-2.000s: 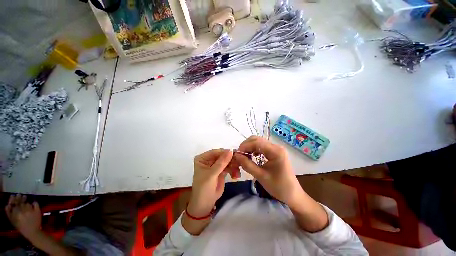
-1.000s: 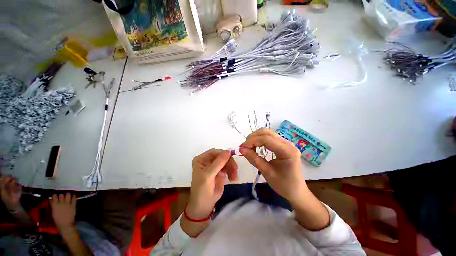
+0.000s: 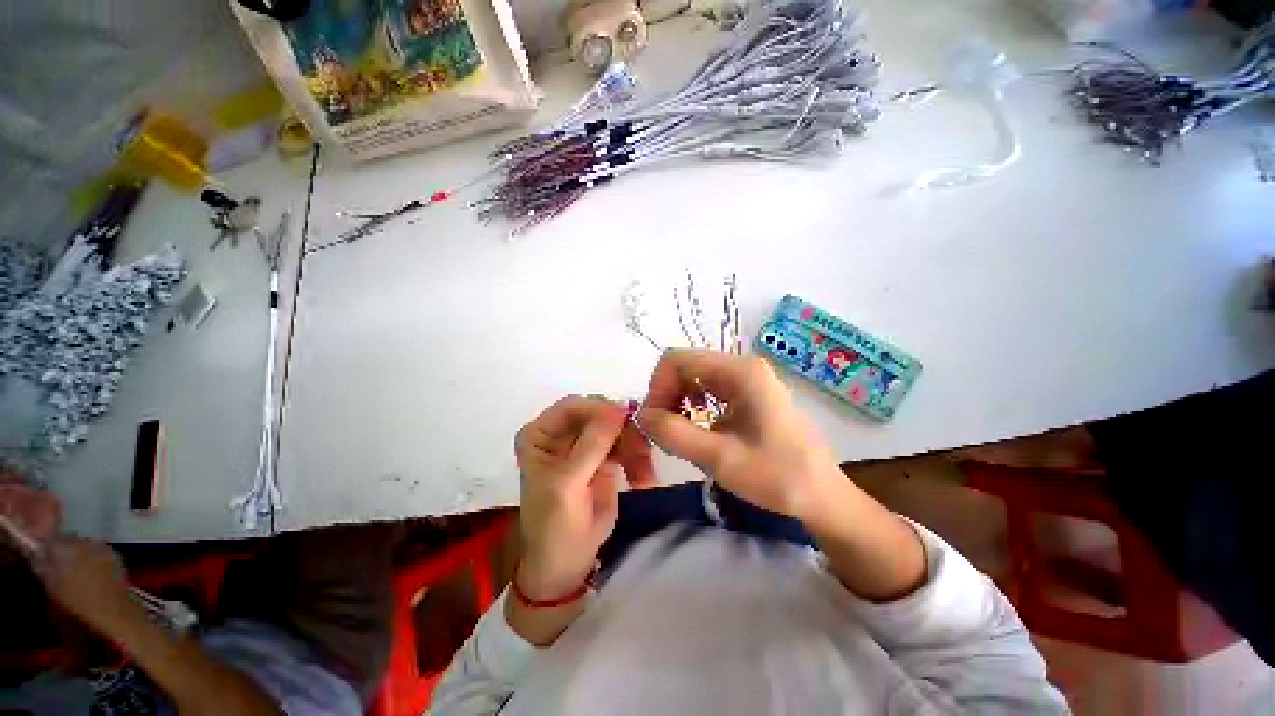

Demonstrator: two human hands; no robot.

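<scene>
My left hand point(image 3: 571, 469), with a red string at the wrist, pinches a tiny dark piece between thumb and forefinger, too small to name surely. My right hand point(image 3: 734, 427) touches fingertips to the same spot and holds a wire harness; its lead wires point(image 3: 730, 311) fan out beyond the knuckles over the table. Terminal ends point(image 3: 702, 407) show inside the right hand's curl. The harness's cable is mostly hidden behind the right hand and wrist. A small pile of white bits point(image 3: 636, 305) lies beyond the hands.
A teal phone case point(image 3: 842, 358) lies right of my hands. A harness bundle point(image 3: 727, 105) and a tote bag point(image 3: 406, 70) are at the far side. A single harness point(image 3: 271, 378) and a black phone point(image 3: 146, 464) lie left. A neighbour's hand point(image 3: 77, 567) is at lower left.
Both fingertips stay close together; the dark piece between them looks smaller than before. The view has shifted slightly. The neighbour's hands at lower left have moved.
</scene>
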